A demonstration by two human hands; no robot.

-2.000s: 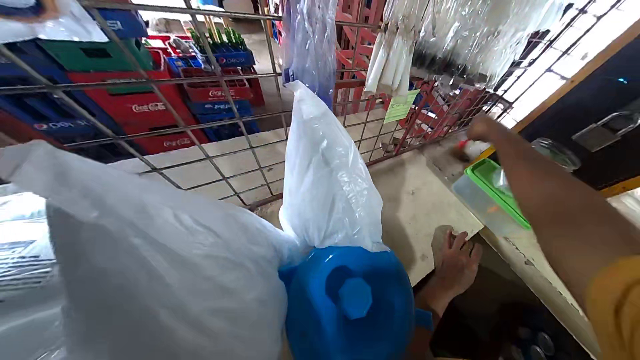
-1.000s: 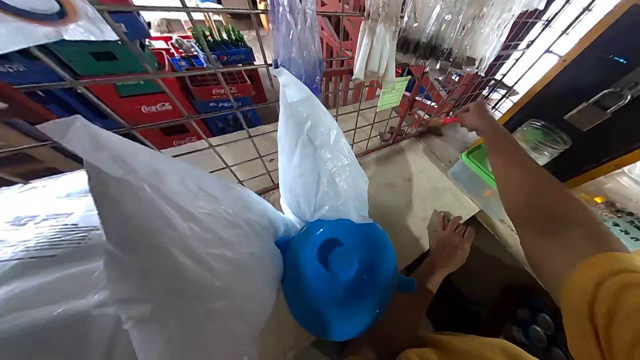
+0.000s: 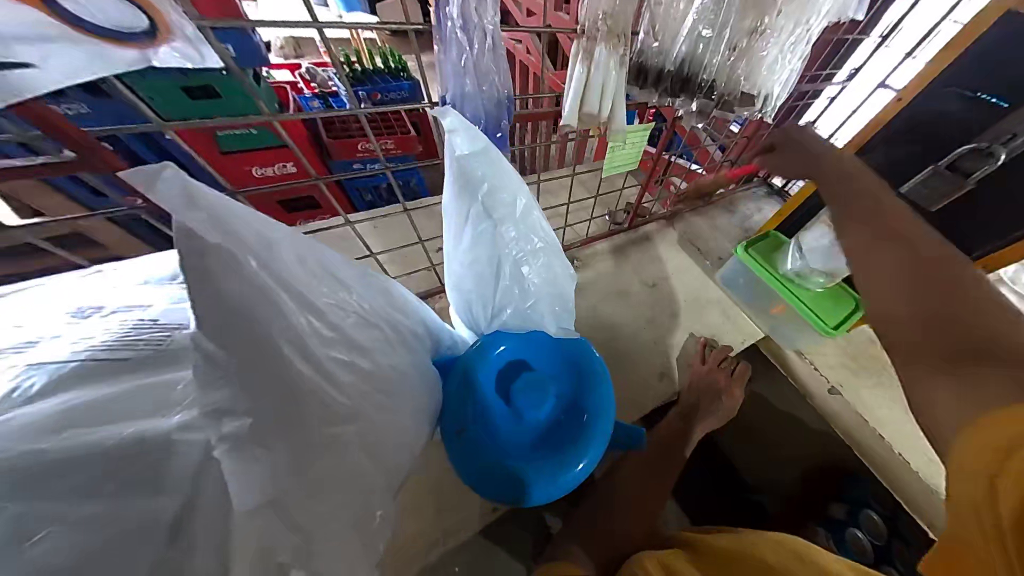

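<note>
My left hand [image 3: 714,384] rests at the edge of the pale countertop [image 3: 624,320], its fingers around a small greyish piece that I cannot identify. My right hand [image 3: 792,156] reaches out near the wire grille, and its fingers hold a thin red-handled thing [image 3: 732,174] whose far part is blurred. Left of my left forearm is a round blue plastic lid [image 3: 532,412] with a knob and a side handle. White plastic bags [image 3: 504,240] stand behind and beside it. A clear plastic box with a green lid [image 3: 840,314] lies below my right forearm, with a clear container [image 3: 816,252] on it.
A wire grille [image 3: 408,200] rises behind the counter, with packs of clear plastic bags [image 3: 712,48] and a green note [image 3: 628,150] hanging on it. Red crates [image 3: 272,172] of bottles are stacked beyond. A padlock [image 3: 952,176] hangs at the right. Cans [image 3: 860,536] lie in the dark opening below.
The red-handled thing shows more clearly at my right hand, which stays out near the grille. My left hand has kept its place at the counter's edge.
</note>
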